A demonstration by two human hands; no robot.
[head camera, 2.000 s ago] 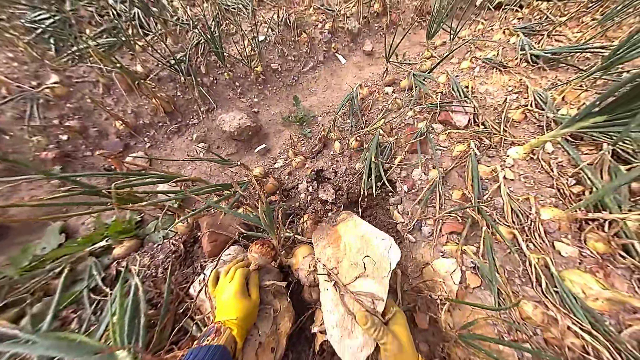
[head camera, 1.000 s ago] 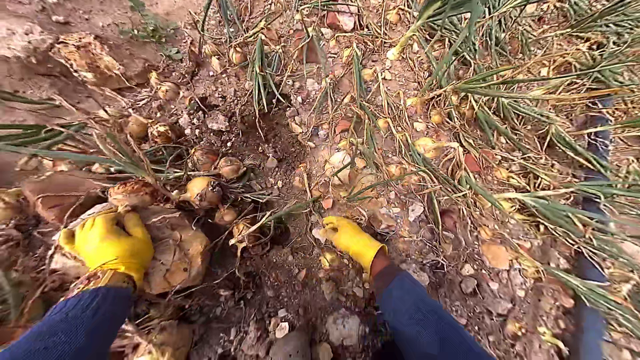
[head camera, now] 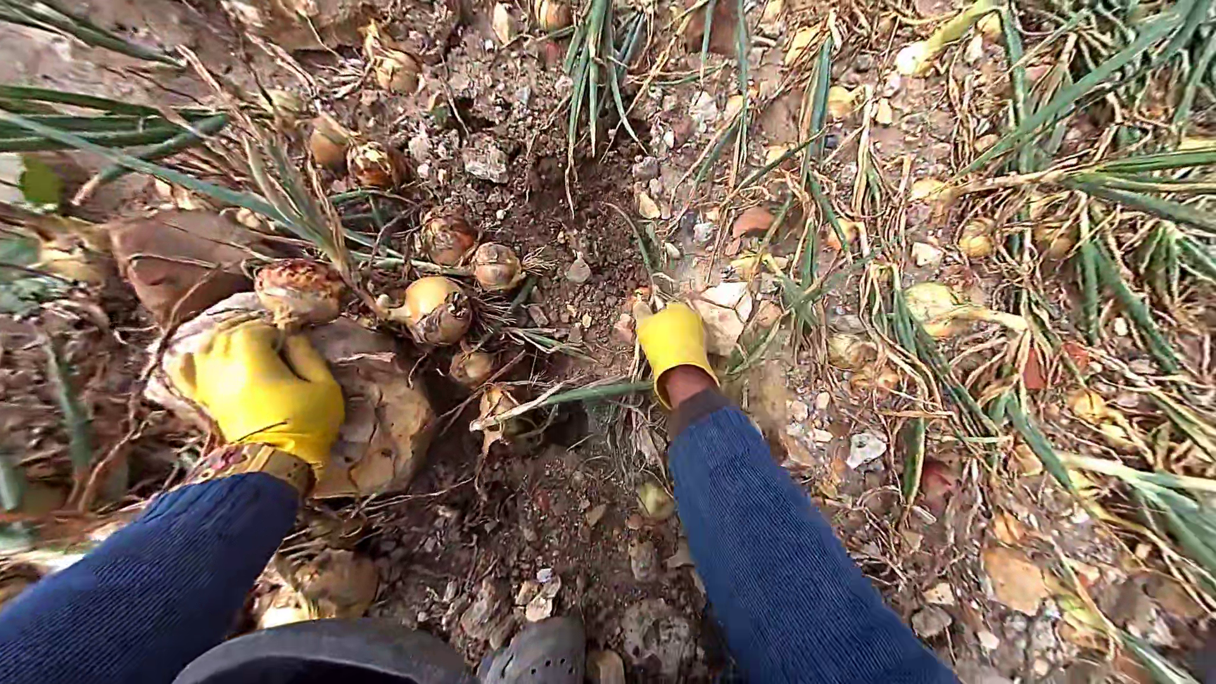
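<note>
My left hand (head camera: 271,389), in a yellow glove, rests curled against a flat tan stone (head camera: 385,418) at the left, just below a reddish-brown onion (head camera: 301,290). Whether its fingers hold anything is hidden. My right hand (head camera: 674,342), gloved the same way, reaches down to the soil at the centre, beside a pale stone (head camera: 725,313); its fingertips are mostly hidden, so a grip cannot be made out. Between the hands lie several onions, among them a golden one (head camera: 437,309) and a smaller one with roots (head camera: 497,267). A green onion leaf (head camera: 594,391) passes below my right hand.
A large brown rock (head camera: 185,256) lies at the left. Onion plants with long green leaves (head camera: 1092,104) and dry stalks cover the stony ground at the right. Dark footwear (head camera: 541,655) shows at the bottom edge, near loose stones (head camera: 660,632).
The large pale slab that was at my right hand two seconds ago is no longer there. My right hand has since moved up and inward over the soil. The view has shifted.
</note>
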